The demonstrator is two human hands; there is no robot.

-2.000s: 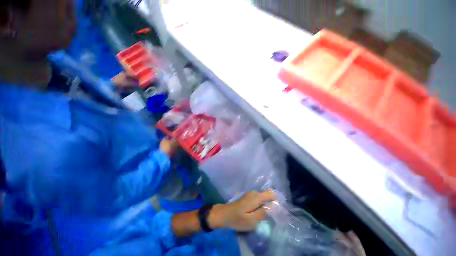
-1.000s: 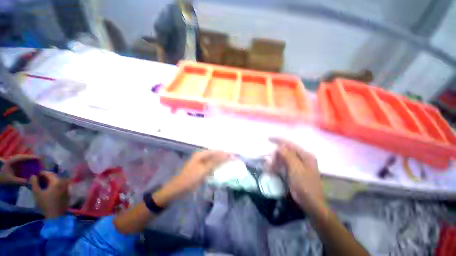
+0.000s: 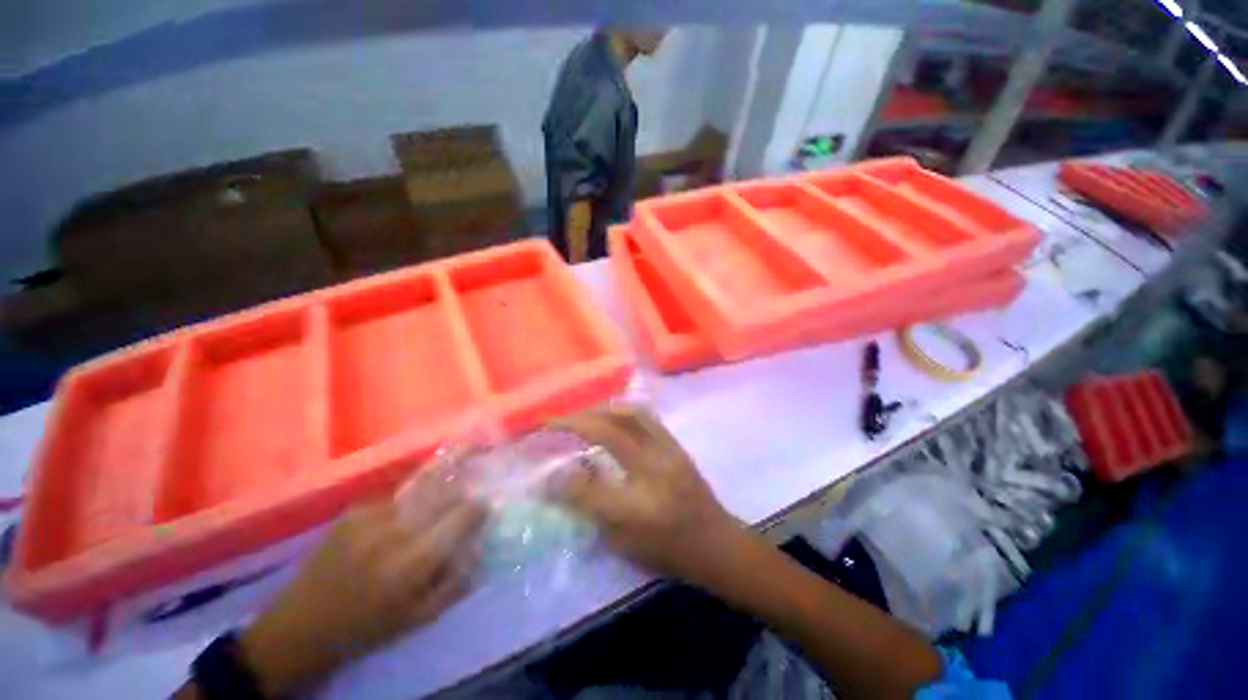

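Note:
A clear plastic bag [image 3: 527, 509] with pale white-green pieces in it is held between my two hands, over the front of the white tabletop. My left hand [image 3: 390, 574], with a dark band at the wrist, grips the bag's left side. My right hand [image 3: 637, 486] grips its right side, fingers curled over the top. Both hands are a little blurred, and the fingertips are partly hidden by the shiny plastic. A red divided tray [image 3: 323, 369] lies just behind the bag.
Stacked red trays [image 3: 835, 260] stand right of centre. A yellow tape ring [image 3: 940, 353] and a black object [image 3: 873, 397] lie on the tabletop [image 3: 739, 445]. Below right are heaped white parts [image 3: 958, 506] and a small red tray [image 3: 1129, 424]. A person [image 3: 589, 130] stands behind the bench, near cardboard boxes [image 3: 459, 185].
The view has swung right along the bench. Both hands now hold the clear bag over the tabletop, close to the large tray. The neighbouring worker's hands have left the view.

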